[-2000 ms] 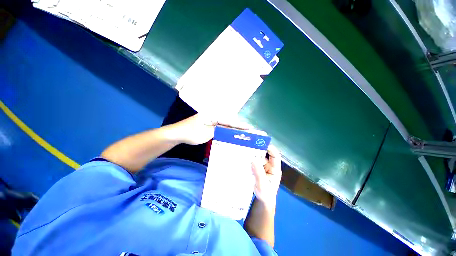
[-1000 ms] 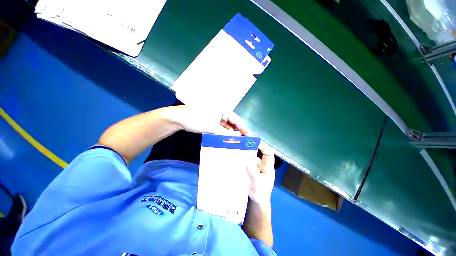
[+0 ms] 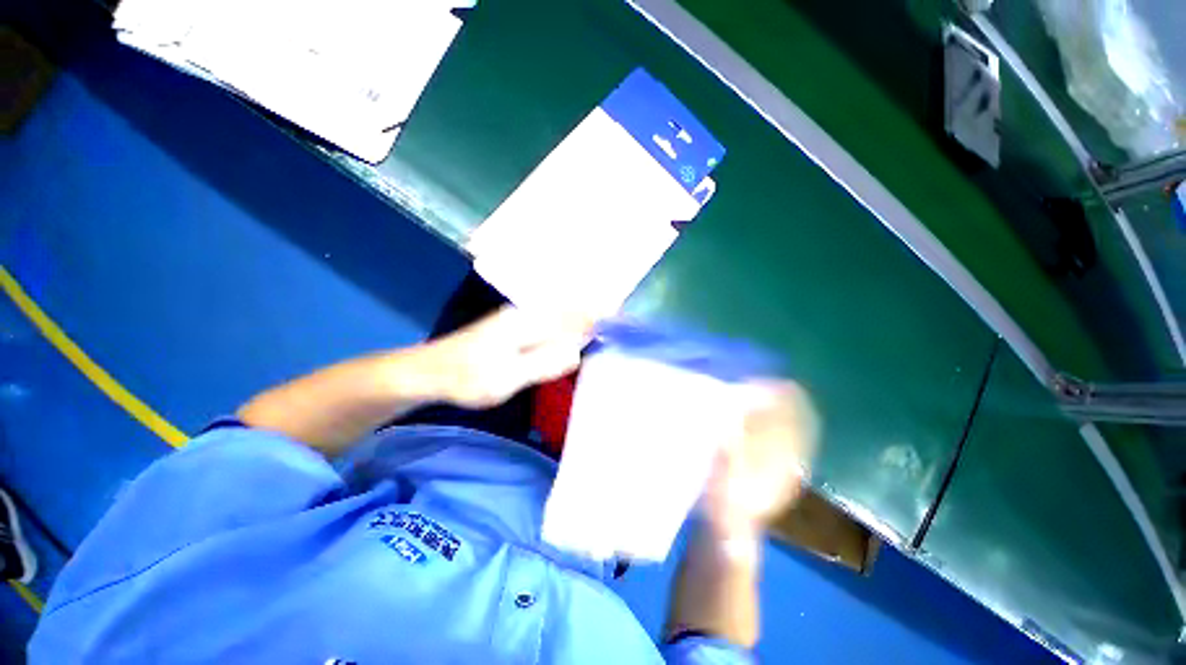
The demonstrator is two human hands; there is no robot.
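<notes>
A white folding carton [image 3: 637, 455] with a blue top band is over my lap, blurred by motion. My right hand [image 3: 767, 448] is blurred at its right side and holds it; the fingers are not clear. My left hand [image 3: 507, 357] is at the carton's upper left corner, with the fingers near the blue band; whether it grips the carton cannot be told. Flat carton blanks [image 3: 585, 201], white with a blue hang tab, lie on the green bench just beyond my left hand.
A larger stack of blanks [image 3: 299, 65] lies at upper left on the bench [image 3: 832, 338]. Beyond the pale rail [image 3: 858, 169], the dark green conveyor carries a small carton [image 3: 972, 94] and a dark item. A clear plastic bag [image 3: 1112, 78] is at upper right. A brown box [image 3: 826, 530] is below the bench edge.
The carton and my right hand have moved to the right and are now blurred. My left hand has shifted to the carton's left corner. A small carton now shows on the conveyor.
</notes>
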